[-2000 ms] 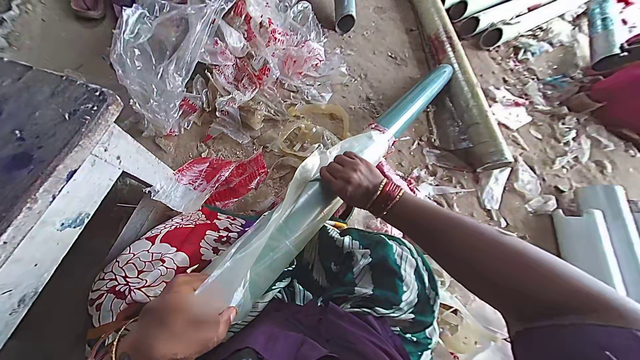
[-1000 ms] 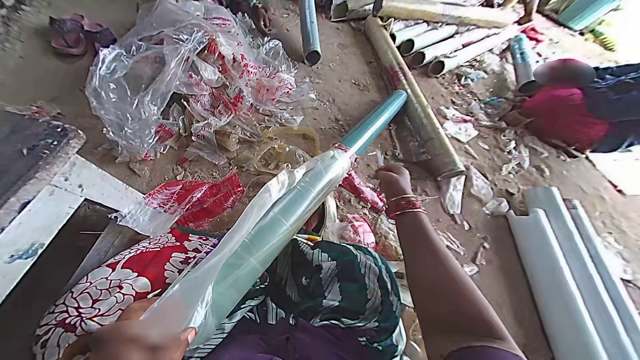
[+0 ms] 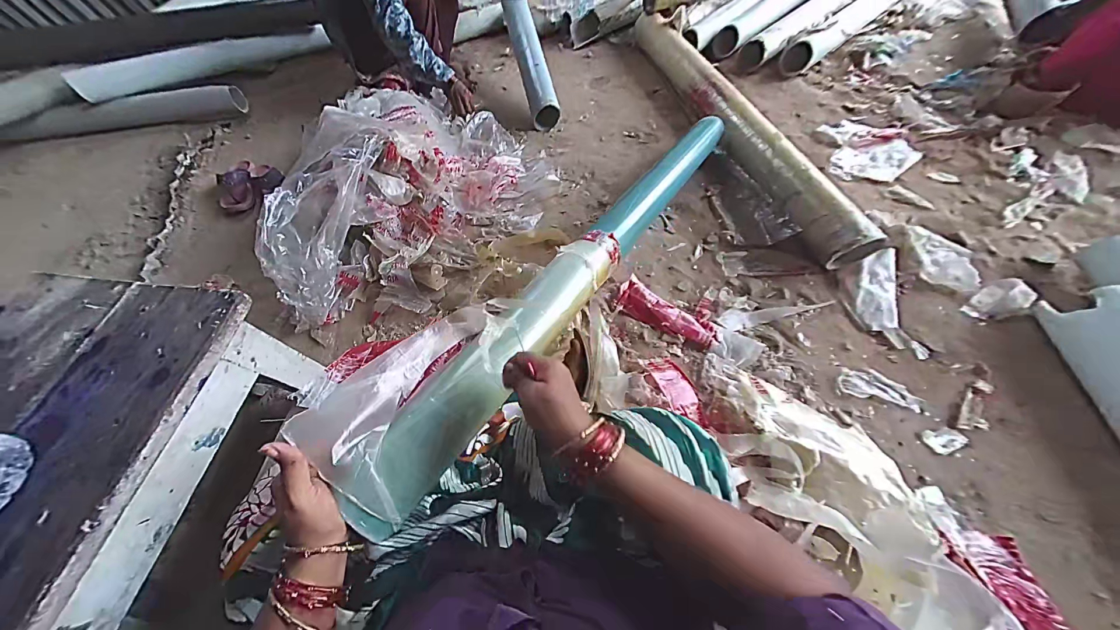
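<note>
A blue-green tube (image 3: 661,188) slants from my lap up to the right, its lower part wrapped in a wide translucent plastic film (image 3: 490,385). A red-marked band (image 3: 604,248) lies around it where the wrap ends. My left hand (image 3: 306,499) is at the lower end of the wrap, thumb up; its fingers are partly hidden behind the film. My right hand (image 3: 547,398) is beside the middle of the wrap with its fingers bent together, touching or pinching the film's edge; which one I cannot tell.
A heap of clear and red plastic film (image 3: 420,192) lies ahead, with a co-worker's hand (image 3: 461,94) at it. A long brownish pipe (image 3: 770,157) lies by the tube's far end. At the left stands a wooden table (image 3: 114,376). Several grey pipes (image 3: 809,44) lie at the back.
My right hand was on the wrap, then out to its right, and is now back beside its middle. My left thumb now points up at the lower end. The view has shifted.
</note>
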